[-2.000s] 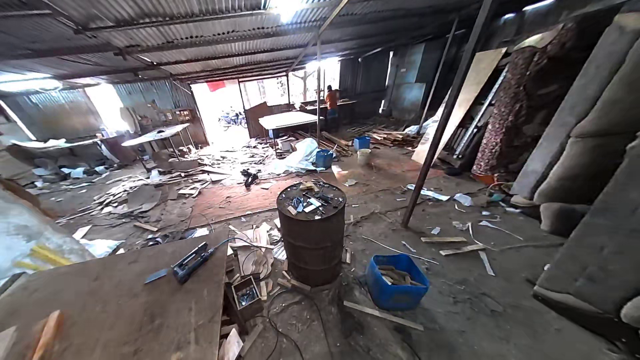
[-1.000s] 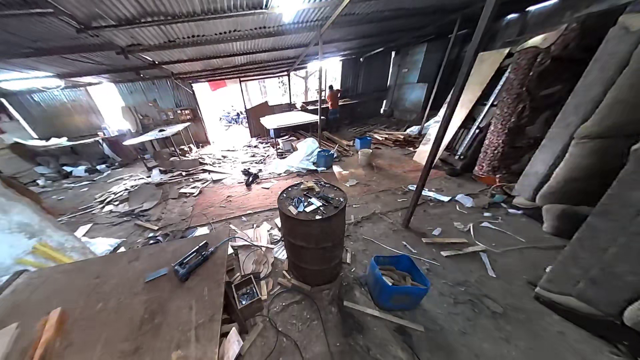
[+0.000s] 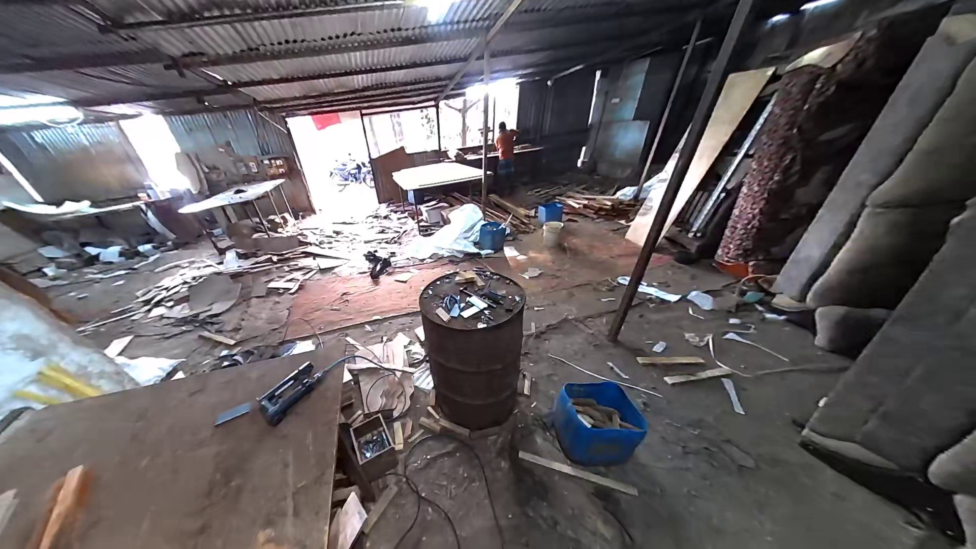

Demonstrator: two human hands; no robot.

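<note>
Neither my left hand nor my right hand shows in the head view. A wooden work table [image 3: 191,457] fills the lower left. On it lies a dark handheld power tool [image 3: 286,393] with a cable running off to the right, and a flat blue piece [image 3: 232,414] beside it. A wood strip [image 3: 65,507] rests at the table's near left. In the middle stands a rusty metal drum [image 3: 473,366], its top strewn with small tools and scraps. To its right sits a cut blue plastic container [image 3: 599,427] holding wood offcuts [image 3: 598,414].
Wood strips [image 3: 577,473] and a cable [image 3: 488,488] lie on the floor near the drum. A slanting metal post [image 3: 671,191] rises right of it. Foam cushions [image 3: 892,229] lean at the right. A person [image 3: 505,149] stands far back by a bench. Scraps cover the floor at left.
</note>
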